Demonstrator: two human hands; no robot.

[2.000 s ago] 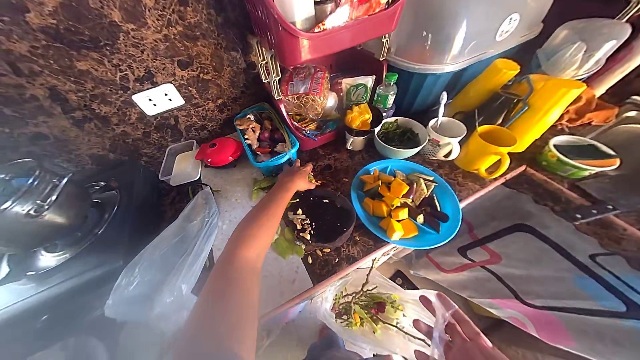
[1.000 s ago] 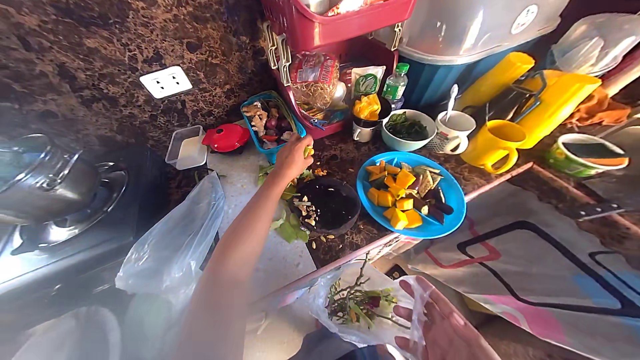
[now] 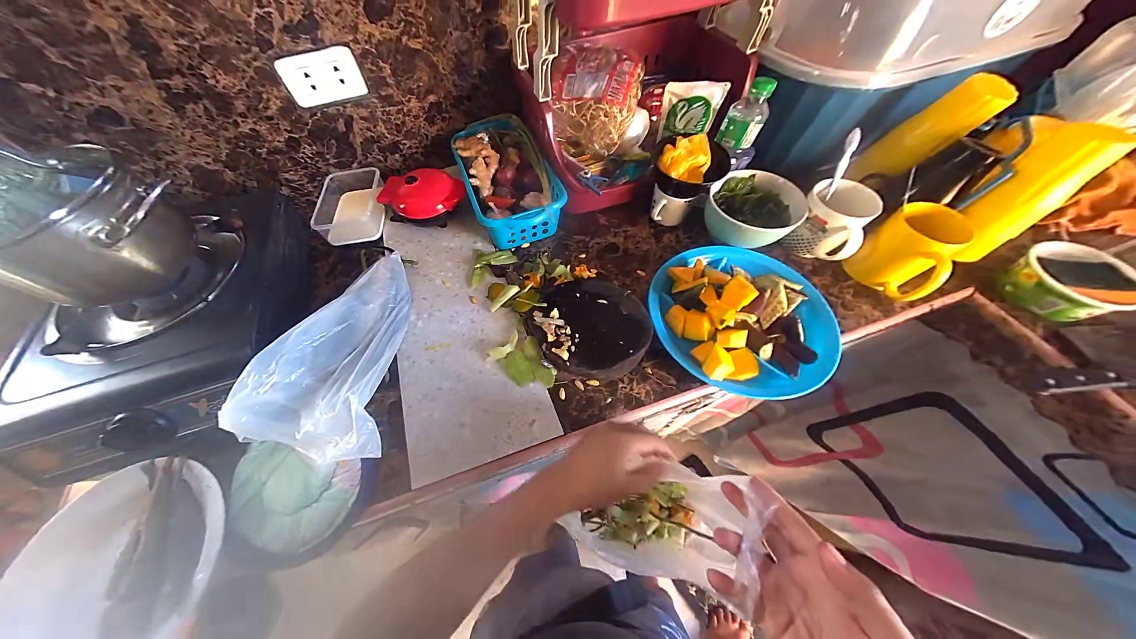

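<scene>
In front of the counter edge, my right hand (image 3: 799, 559) grips the rim of a clear plastic bag (image 3: 657, 555) with plant stems and leaves (image 3: 643, 515) inside. My left hand (image 3: 617, 470) is over the bag's mouth, close to the stems; its fingertips are partly hidden, so whether it holds anything is unclear. On the counter, a round dark board (image 3: 603, 328) carries small chopped bits, with leafy scraps (image 3: 524, 359) along its left side. Right of it, a blue plate (image 3: 825, 355) holds orange squash chunks and cut eggplant.
A blue basket (image 3: 524, 232) of ginger and onions, a red lidded container (image 3: 422, 193), a bowl of greens (image 3: 754, 226) and mugs (image 3: 914, 244) line the back. At left are a gas stove (image 3: 275, 266) with a steel pot (image 3: 106, 240) and a hanging plastic bag (image 3: 328, 364). A knife handle (image 3: 1083, 380) lies at right.
My left hand has moved from the leafy scraps beside the dark board down to the plastic bag. Fewer scraps are covered by my arm now. My right hand still holds the bag.
</scene>
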